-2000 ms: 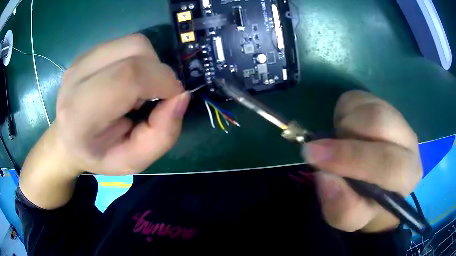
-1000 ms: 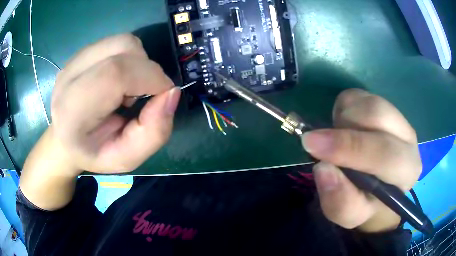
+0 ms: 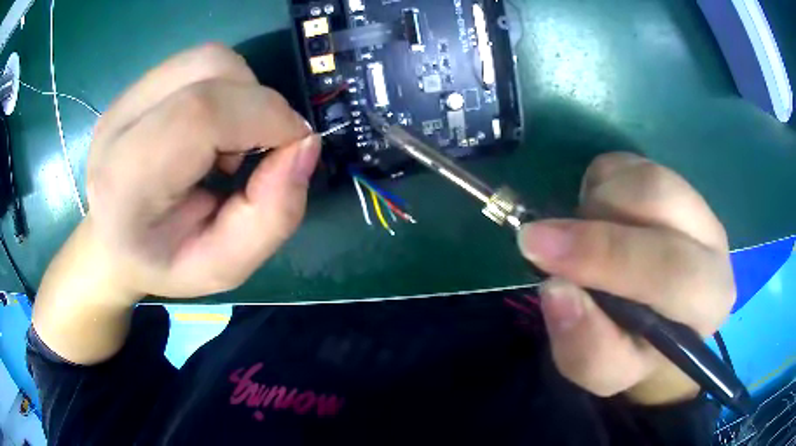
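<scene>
The black circuit board (image 3: 436, 78) lies in its black housing (image 3: 513, 113) at the top centre. My left hand (image 3: 201, 170), left of the board, pinches a thin silver solder wire (image 3: 333, 130) whose end points at the row of solder pads (image 3: 360, 131). My right hand (image 3: 628, 279) holds the soldering iron (image 3: 445, 167) by its black handle; the tip is over the board beside the pads. Whether tip and solder touch is too small to tell. White, yellow, red and blue lead wires (image 3: 380, 202) fan out loose below the board's lower left edge.
The green bench top (image 3: 602, 104) lies under the housing, its pale edge strip in front of my body. A small white reel (image 3: 11, 83) is at the far left with a thin strand trailing from it. A white-lavender object (image 3: 758, 61) lies at the upper right.
The solder wire end and the iron's tip have moved slightly up along the pad row. My left hand has shifted a little left and up since the oldest frame. The lead wires stay fanned out.
</scene>
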